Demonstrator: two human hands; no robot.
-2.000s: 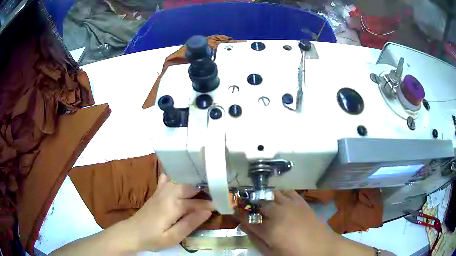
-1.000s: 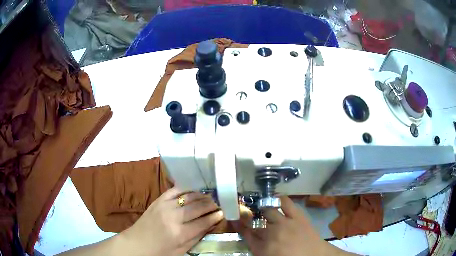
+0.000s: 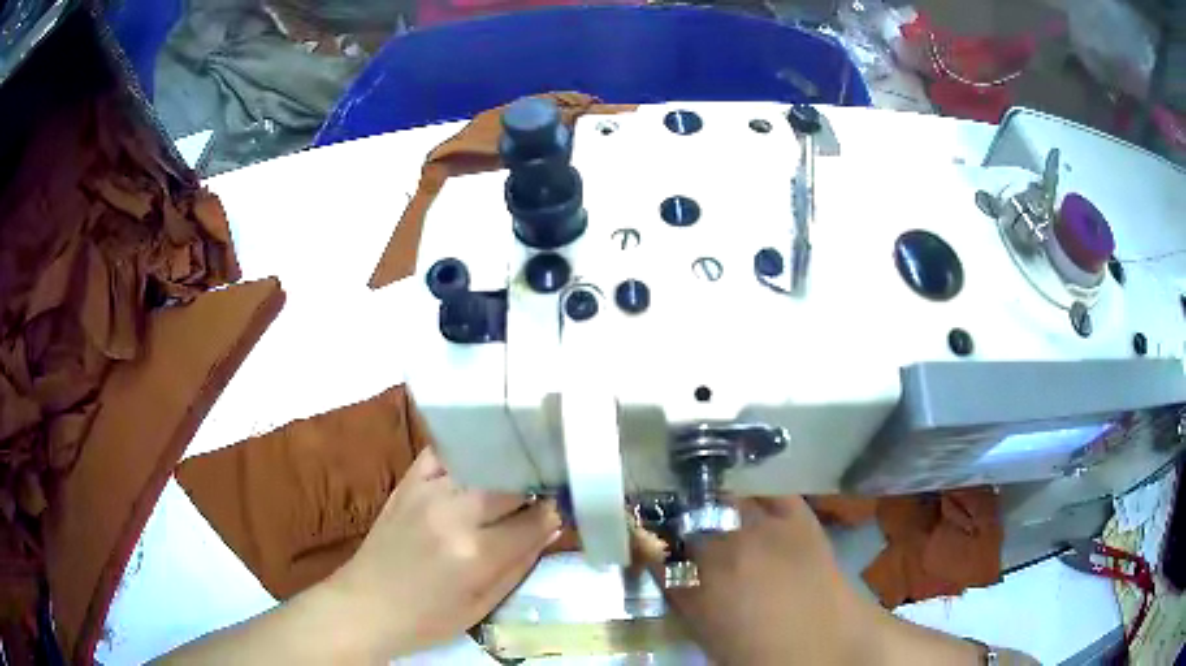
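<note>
A rust-brown cut fabric piece (image 3: pixel 306 481) with ridged folds lies left of the needle and runs under my left hand. My left hand (image 3: pixel 449 553) is on it, fingers bent together and gripping its edge beside the needle area. My right hand (image 3: pixel 767 579) is right of the needle, its fingertips partly hidden behind the tension dial (image 3: pixel 709 518). The white sewing machine head (image 3: pixel 754 332) covers the presser foot and the seam. The white curved guard (image 3: pixel 596 481) stands between my hands. The shiny bed plate (image 3: pixel 559 605) shows below.
A crumpled brown heap (image 3: pixel 78 260) and a flat brown stack (image 3: pixel 163 416) are at left. Loose brown pieces lie behind the head (image 3: pixel 414 215) and at right (image 3: pixel 936 546). Red-handled snips (image 3: pixel 1119 566) are at far right. A blue bin or chair (image 3: pixel 598 65) stands behind.
My left hand has turned, and its ring no longer shows. My right hand has moved slightly right, away from the needle. More of the bed plate shows between my hands.
</note>
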